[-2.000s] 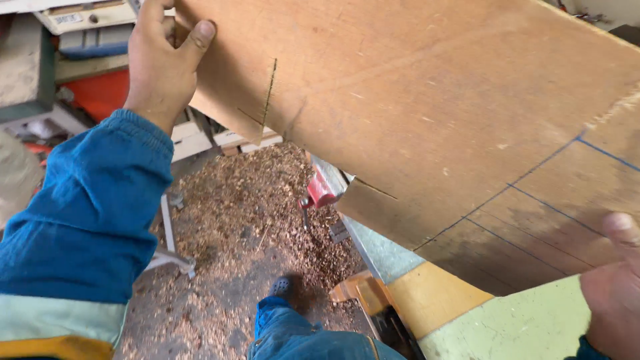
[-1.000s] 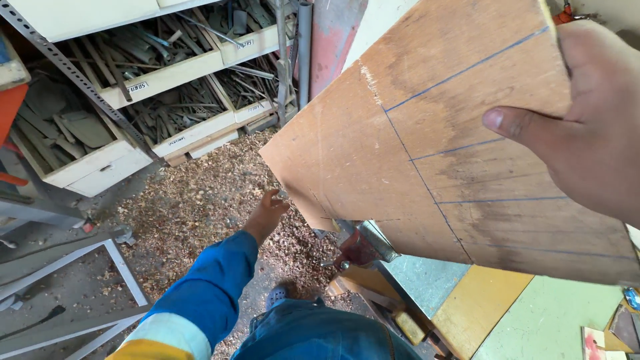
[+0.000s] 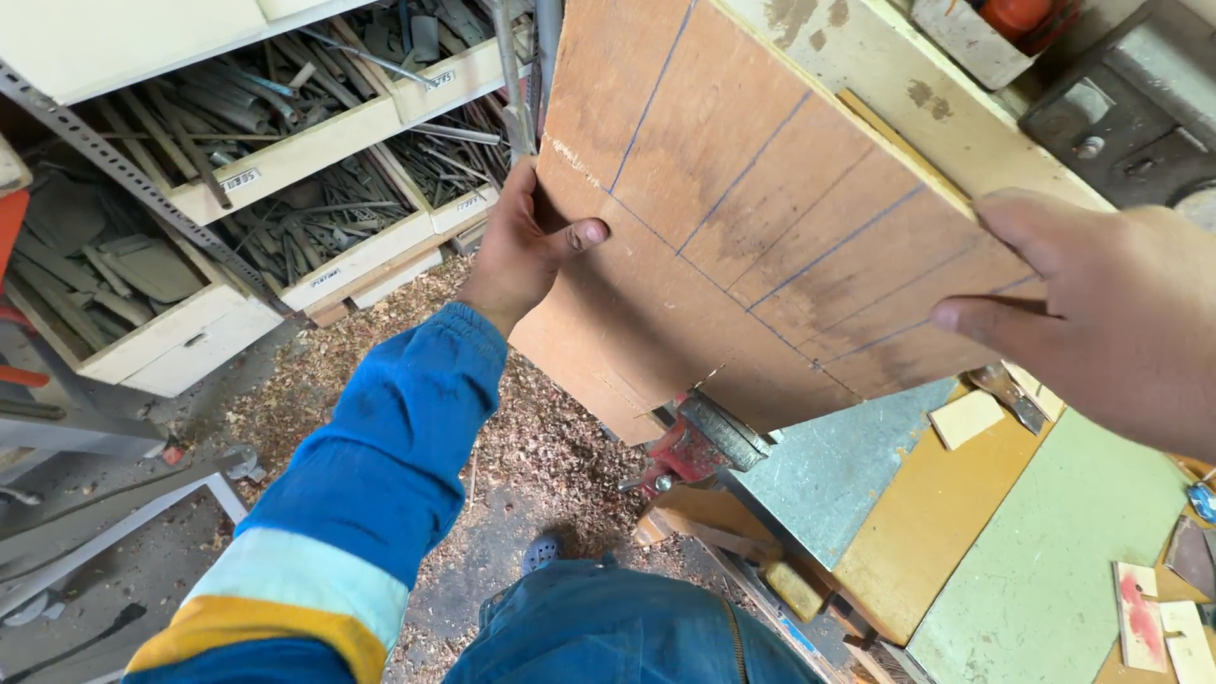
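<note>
A plywood board [image 3: 703,209] with blue pen lines and a few short cuts is held tilted between both hands. My left hand [image 3: 532,242] grips its left edge, thumb on the lined face and fingers behind. At the opposite edge, my right hand [image 3: 1073,285] pinches the board with the thumb on the face; its other fingers are mostly hidden. The board's lower edge overlaps a red bench vise [image 3: 703,442]; whether the jaws hold it, I cannot tell.
Shelves with cream drawers [image 3: 313,142] of wood and metal strips stand at left. Wood shavings [image 3: 560,437] cover the floor. The workbench [image 3: 1026,522] bears small wood pieces [image 3: 1140,608]. A metal frame [image 3: 123,541] lies lower left, a grey machine [image 3: 1130,104] stands upper right.
My left hand, off the board one second ago, has taken hold of its left edge. The board has turned, its lined part now facing up and right. The view has shifted somewhat.
</note>
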